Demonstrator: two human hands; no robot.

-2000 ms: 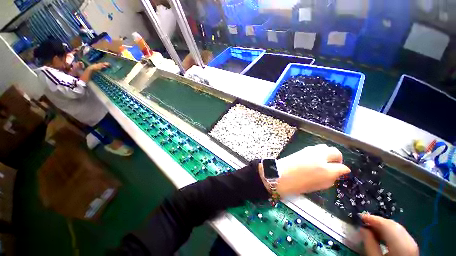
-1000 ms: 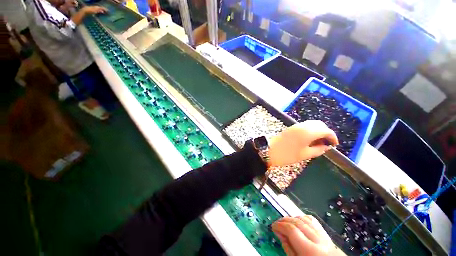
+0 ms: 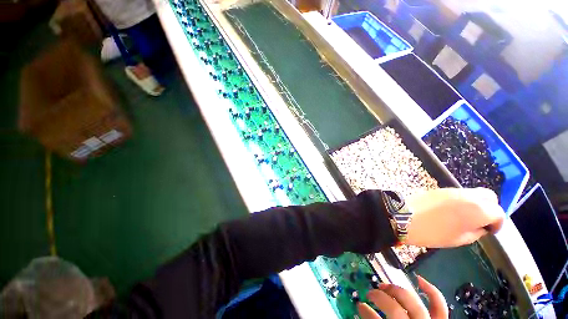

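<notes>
My left hand (image 3: pixel 458 217), with a watch on the wrist, is held above the dark green work surface near the blue bin, past the pale parts; its fingers are curled and I cannot tell whether they hold anything. My right hand (image 3: pixel 405 303) is at the bottom edge, partly cut off, with fingers spread over the near circuit boards (image 3: pixel 345 274); its fingertips are blurred and no part shows clearly in them. The flat dark tray of pale components (image 3: pixel 383 163) lies partly under my left forearm. A loose pile of black components (image 3: pixel 486 302) lies right of my right hand.
A blue bin (image 3: pixel 464 149) of black parts, a black tray (image 3: pixel 421 84) and another blue bin (image 3: pixel 373 36) stand on the white shelf. The row of boards (image 3: pixel 249 118) runs away to the upper left. A cardboard box (image 3: pixel 75 103) and a person's legs (image 3: pixel 140 53) are at left.
The view has shifted and turned. My left hand has moved past the pale tray, away from the black pile. My right hand has moved from the black pile to the boards, and its fingers have spread.
</notes>
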